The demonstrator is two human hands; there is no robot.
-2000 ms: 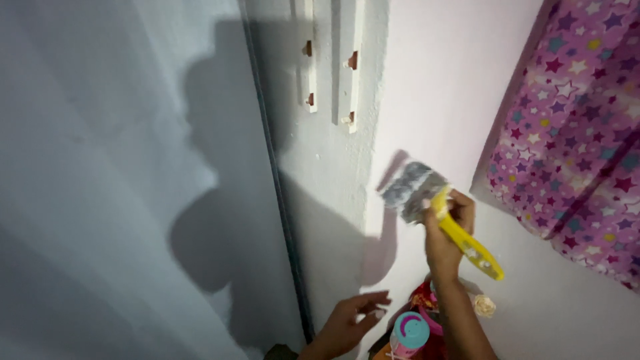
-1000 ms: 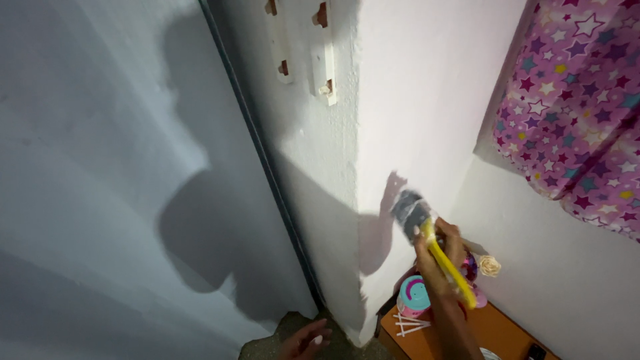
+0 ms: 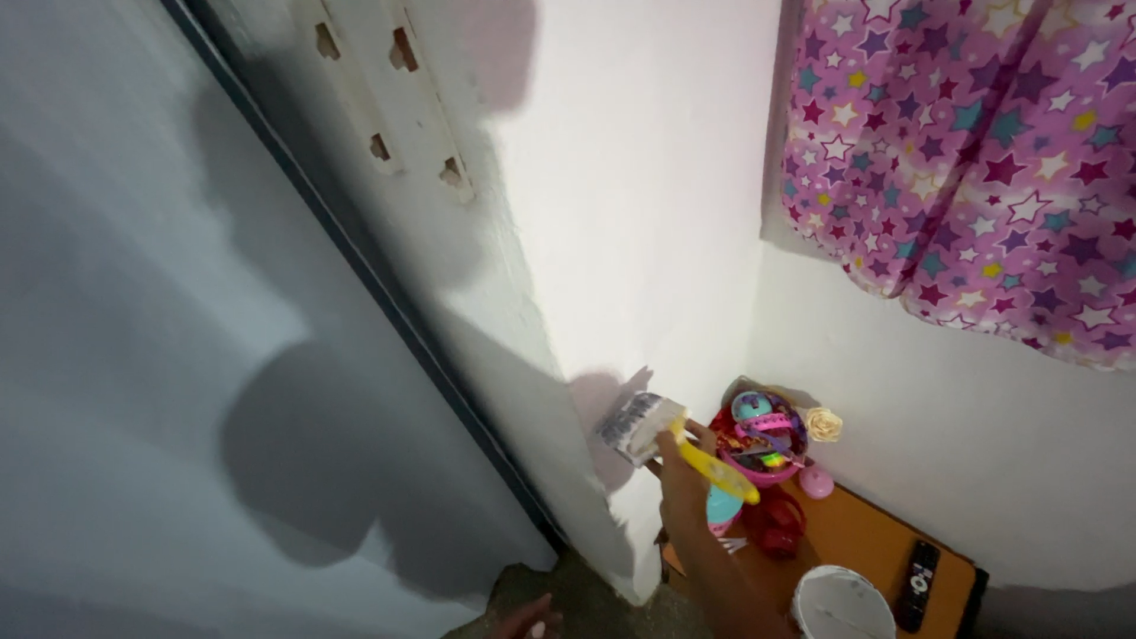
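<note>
My right hand [image 3: 682,457] is closed around the yellow handle of a wide paintbrush [image 3: 641,429]. White paint covers the brush's bristles, which lie against or very near the white wall [image 3: 639,222], low down beside the wall's edge; contact cannot be told. At the bottom edge of the view, part of my left hand [image 3: 532,619] shows with its fingers a little apart and nothing seen in it. A round white container [image 3: 843,605] stands on the orange table, to the right of my right forearm.
An orange table [image 3: 852,524] holds a pink basket of trinkets [image 3: 761,435], a red object [image 3: 779,524] and a black remote control [image 3: 919,581]. A star-patterned pink curtain [image 3: 967,169] hangs at upper right. Slotted white strips [image 3: 426,98] are on the narrow wall face beside a dark-edged pale panel [image 3: 177,311].
My right hand has moved the brush down along the wall. My left hand has dropped toward the bottom edge. The view has tilted, and the white container now shows.
</note>
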